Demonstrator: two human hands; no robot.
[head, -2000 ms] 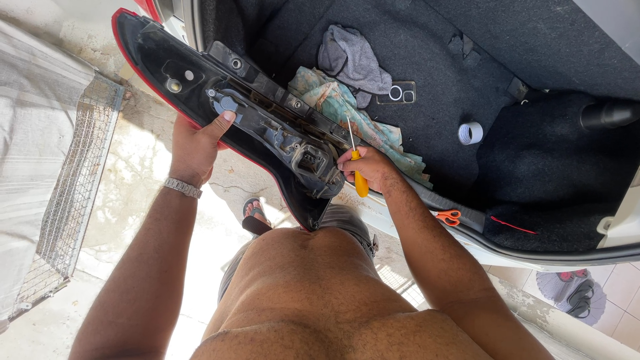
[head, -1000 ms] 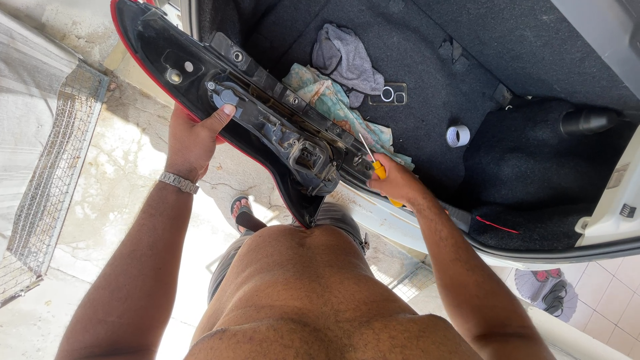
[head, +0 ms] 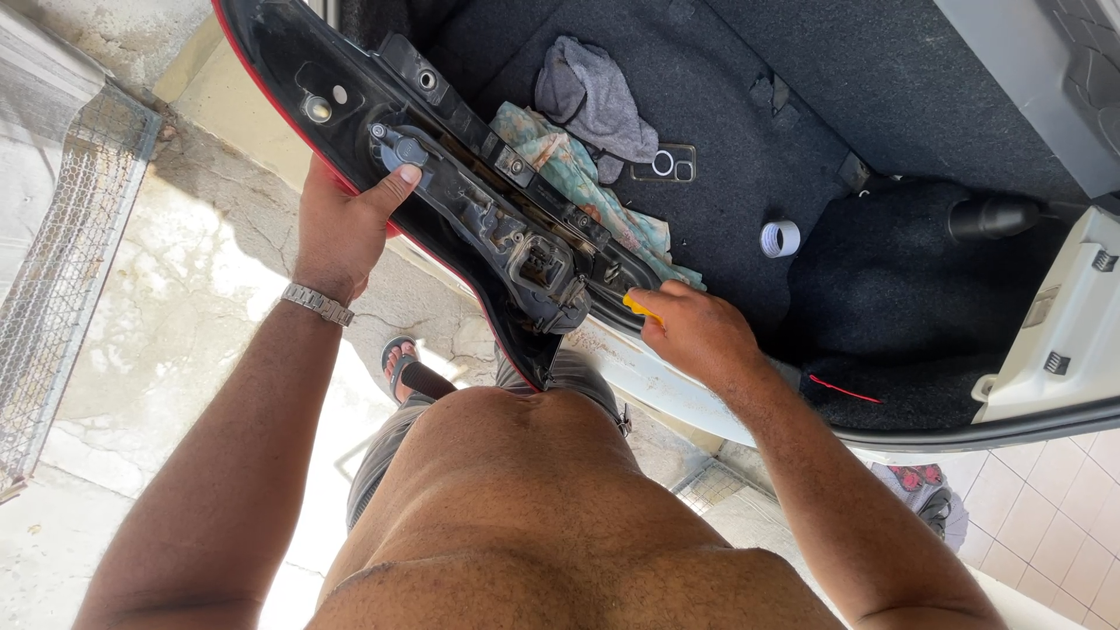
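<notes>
My left hand (head: 350, 214) grips a car tail light (head: 455, 254) by its red outer edge, thumb on the bulb holder plate (head: 402, 150) on its black back. My right hand (head: 700, 328) is closed around the yellow handle of a screwdriver (head: 643, 306). Its thin shaft points left, toward the connector end of the plate; whether the tip touches it I cannot tell. The tail light lies slantwise over the edge of a car's open trunk.
In the trunk lie a grey cloth (head: 595, 96), a patterned cloth (head: 560, 166), a clear phone case (head: 678, 164), a roll of white tape (head: 779, 238) and a red strip (head: 844, 388). A white trim panel (head: 1050, 324) stands at right. Wire mesh (head: 79, 262) runs along the left.
The screwdriver in my right hand has turned from upright to pointing left at the tail light's plate. My left hand keeps its hold. Orange scissors seen earlier on the trunk edge are out of sight.
</notes>
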